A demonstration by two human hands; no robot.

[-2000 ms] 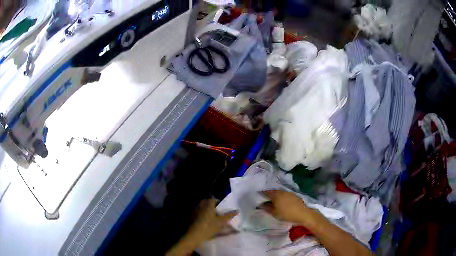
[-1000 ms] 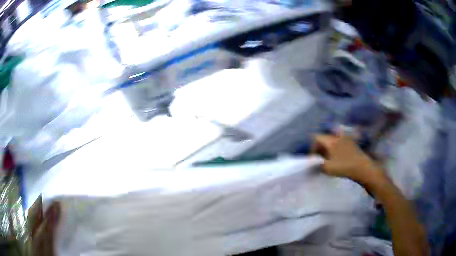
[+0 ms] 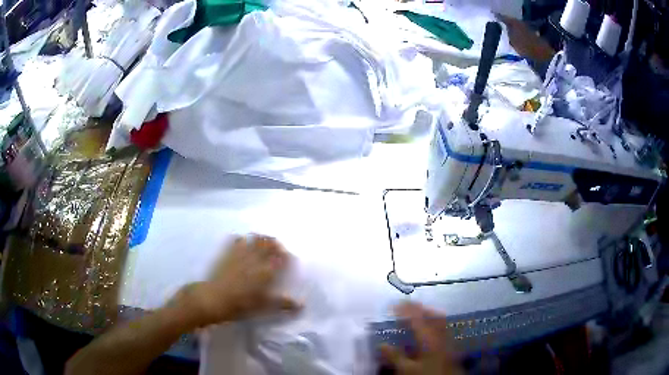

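A white garment piece (image 3: 293,348) lies bunched over the table's front edge, left of the sewing machine (image 3: 506,168). My left hand (image 3: 253,278) is on its upper left part, blurred, the fingers bent over the cloth. My right hand (image 3: 422,340) is at the cloth's right side by the front edge, blurred; whether it grips the cloth cannot be told. The presser foot (image 3: 433,233) and the jointed edge guide (image 3: 506,256) show with no cloth under them.
A white cloth heap (image 3: 293,95) with green parts and a red part (image 3: 150,132) lies behind and left. A brown plastic-wrapped surface (image 3: 66,234) adjoins the table's left end. Black-handled scissors (image 3: 629,262) are at far right. Thread cones (image 3: 574,16) stand at the back right.
The view has swung left from the cloth pile at the right. The white piece, stretched wide between both hands a second ago, is now bunched low at the table's front, with the hands closer together.
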